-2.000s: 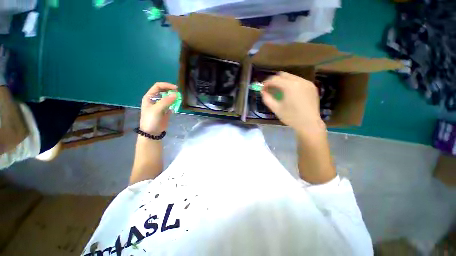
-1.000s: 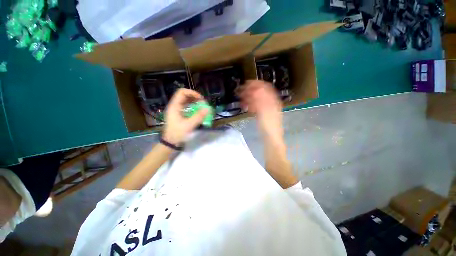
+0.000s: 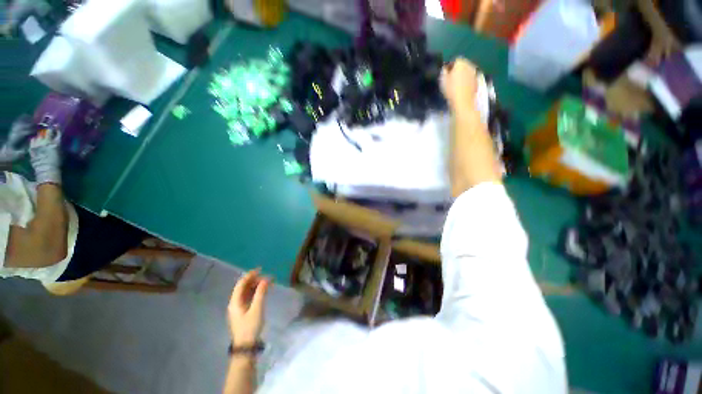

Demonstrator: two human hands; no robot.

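Two open brown boxes (image 3: 380, 277) stand side by side at the bench's front edge, flaps up. A black device (image 3: 339, 260) sits in the left box; the other holds a black item with small white patches. My right arm hides the area further right. My left hand (image 3: 248, 302) is left of the boxes, off the bench edge, with fingers loosely curled and nothing visible in them. My right hand (image 3: 462, 85) reaches to the right end of the black accessory pile (image 3: 392, 77), behind the white sheets (image 3: 385, 158). Its fingertips are blurred, and I cannot tell if it grips anything.
Green packets (image 3: 250, 96) are heaped left of the black pile. An orange-and-green box (image 3: 577, 146) and a pile of black accessories (image 3: 631, 246) are at right. White blocks (image 3: 115, 54) stand back left. A gloved person (image 3: 46, 161) holds a purple box (image 3: 71, 123) at left.
The view has shifted to show more of the back of the bench. My right hand has moved from the boxes to the far black pile. My left hand has left the boxes; its green packets no longer show.
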